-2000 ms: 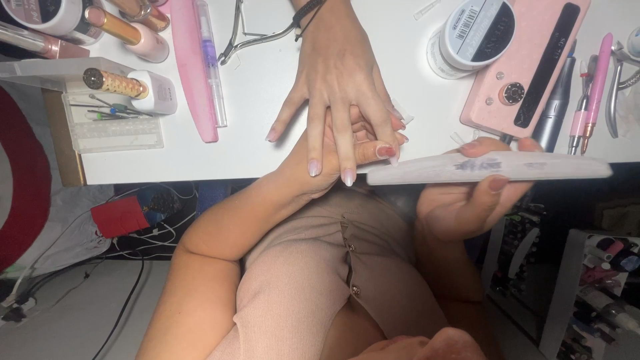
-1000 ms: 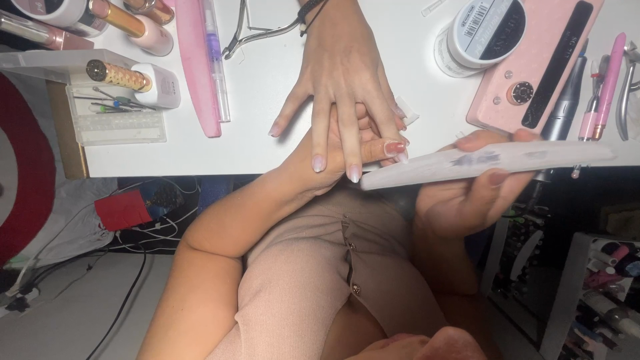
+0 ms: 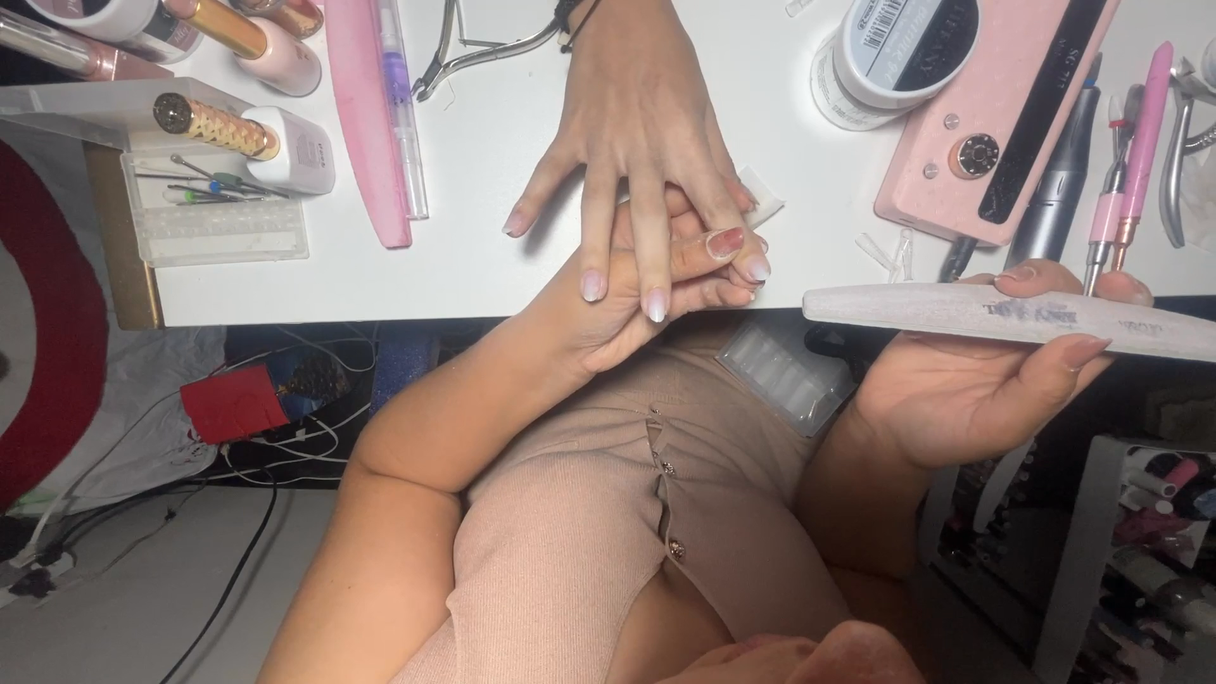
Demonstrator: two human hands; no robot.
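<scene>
My left hand (image 3: 655, 275) holds a finger of another person's hand (image 3: 646, 133), which lies palm down with fingers spread over the table edge. The thumb of my left hand rests on that finger, close to its nail. The nails of the other hand are long, with pale, whitish tips. In my right hand (image 3: 997, 380) is a long pale grey nail file (image 3: 950, 309), gripped between thumb and fingers. The file's near end stands apart from the held finger, to its right. A clear plastic case of nail tips (image 3: 788, 375) lies on my lap, below the table edge.
On the left are a pink nail file (image 3: 370, 123), polish bottles (image 3: 290, 152) and a clear box of drill bits (image 3: 223, 228). Cuticle nippers (image 3: 494, 47) lie behind. A white jar (image 3: 883, 57), pink nail drill unit (image 3: 997, 123) and drill handpiece (image 3: 1059, 180) stand right.
My right hand has drawn the nail file off to the right, away from the other person's fingertips. The clear case on my lap now shows. My left hand keeps its hold.
</scene>
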